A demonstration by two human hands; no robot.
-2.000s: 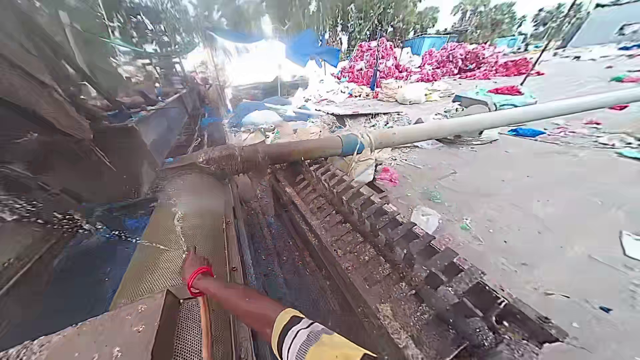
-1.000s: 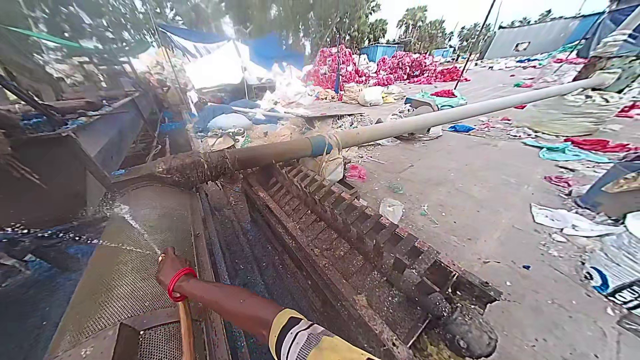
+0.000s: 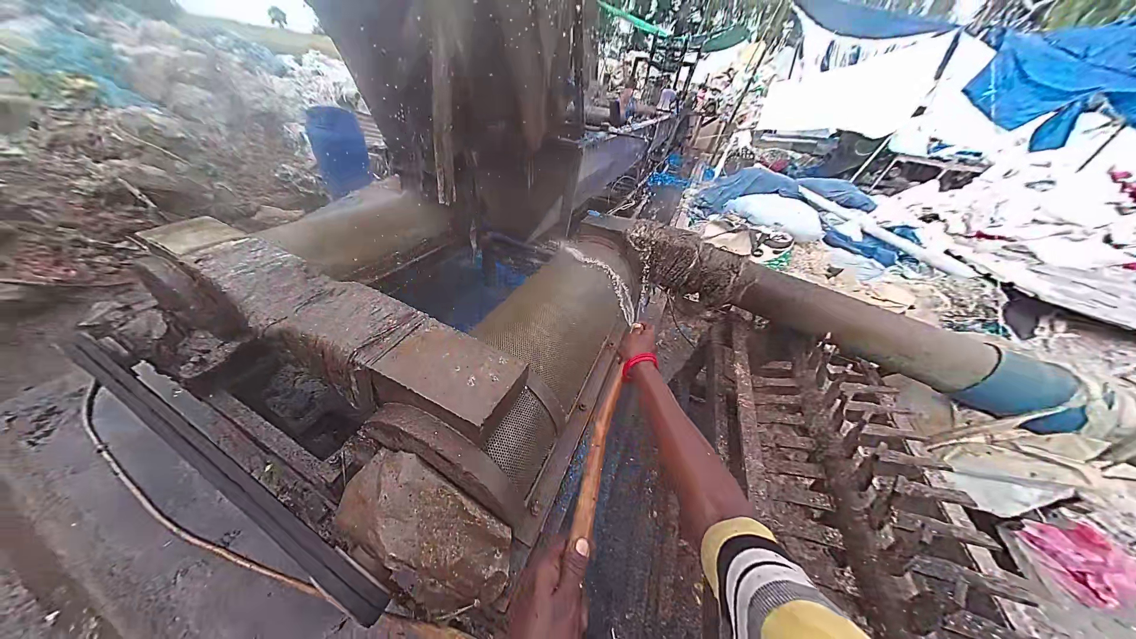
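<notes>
An orange-brown hose (image 3: 596,461) runs up the middle of the view. My right hand (image 3: 637,342), with a red band at the wrist, is closed around its front end. Lower down, at the bottom edge, my left hand (image 3: 552,586) grips the same hose, its thumb on top. A jet of water (image 3: 612,280) leaves the hose at my right hand and lands on a perforated metal cylinder (image 3: 559,311), just left of that hand. Part of the cylinder lies behind a mud-covered metal beam (image 3: 453,373).
A large rock (image 3: 426,524) sits by the cylinder's near end. A thick pipe (image 3: 852,328) crosses at right above a toothed metal frame (image 3: 852,479). A blue barrel (image 3: 337,151) stands at left. Blue tarpaulin (image 3: 1056,80) and heaped waste lie beyond.
The view has swung far to the left. My left hand now shows on the hose; the earlier frames do not show it. The water jet lands on the cylinder's far part.
</notes>
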